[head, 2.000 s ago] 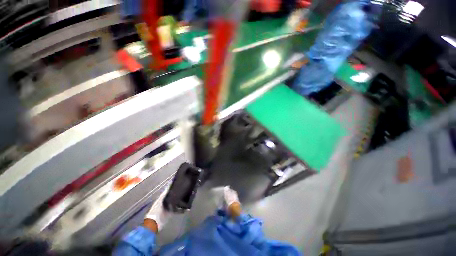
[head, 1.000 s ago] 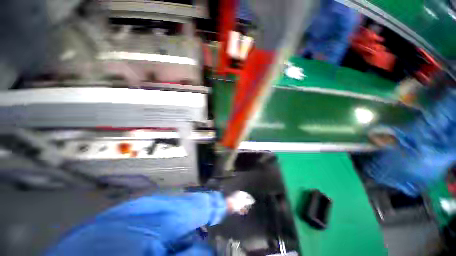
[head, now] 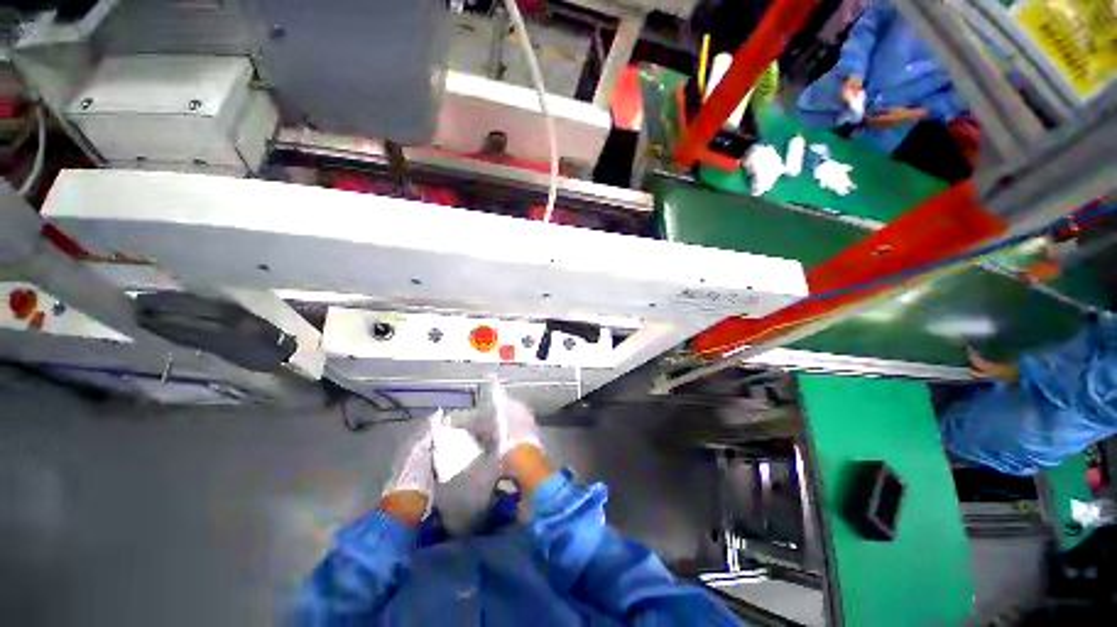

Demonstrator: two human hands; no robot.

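Note:
My left hand (head: 414, 470), in a thin white glove, holds a small white wiping cloth (head: 456, 453) low in front of my body. My right hand (head: 512, 429), also white-gloved, is close to the cloth's right side; its fingers point up toward the machine, and whether it touches the cloth is unclear. Just beyond the hands is the machine's control panel (head: 417, 336) with red-orange and black buttons. Above it runs the long white front beam (head: 417, 251).
A small black tray (head: 875, 500) stands on the green-matted side table (head: 857, 423) at right. Behind it run the conveyor belt (head: 784, 249) and a red-wrapped post (head: 857, 260). White gloves (head: 833, 172) lie across the belt. One person (head: 1041, 398) is at right, another (head: 888, 61) beyond.
The view has swung left to face the machine. The black tray, in my left hand two seconds ago, stands on the green table. Both hands are now together at the cloth.

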